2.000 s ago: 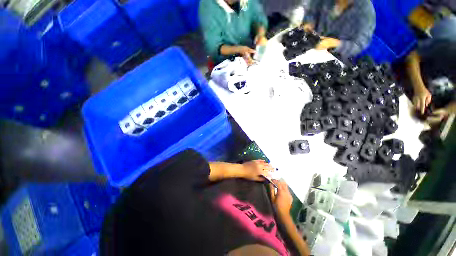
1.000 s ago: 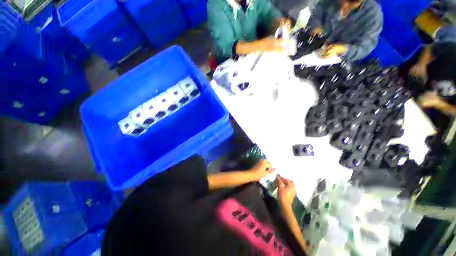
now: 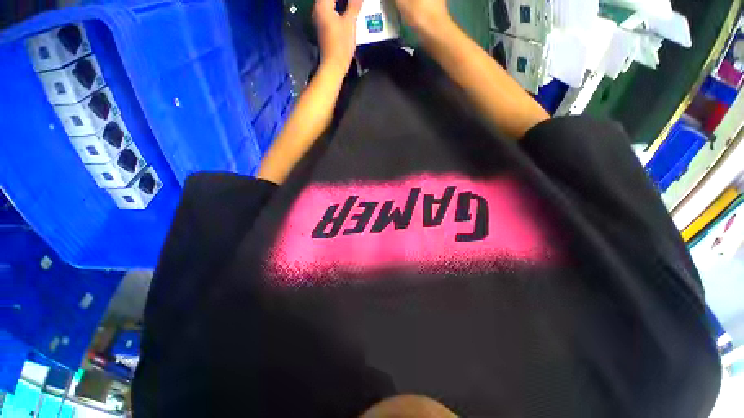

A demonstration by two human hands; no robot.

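A small white carton [image 3: 376, 22] with a teal print is between my hands at the top edge of the view. My left hand [image 3: 336, 31] is at its left side and my right hand [image 3: 424, 13] is at its right side, both holding it. Both hands are partly cut off by the top edge, so some fingers and the far part of the carton are hidden.
A blue tote [image 3: 45, 184] on the left holds a slanting row of closed cartons [image 3: 96, 113]. Open cartons [image 3: 520, 41] with white flaps [image 3: 648, 41] lie at the upper right on a dark green surface [image 3: 644, 98].
The view has tilted down and turned; my shirt fills the middle. Hands and carton now show at the top edge. The coworkers and black devices have left the view.
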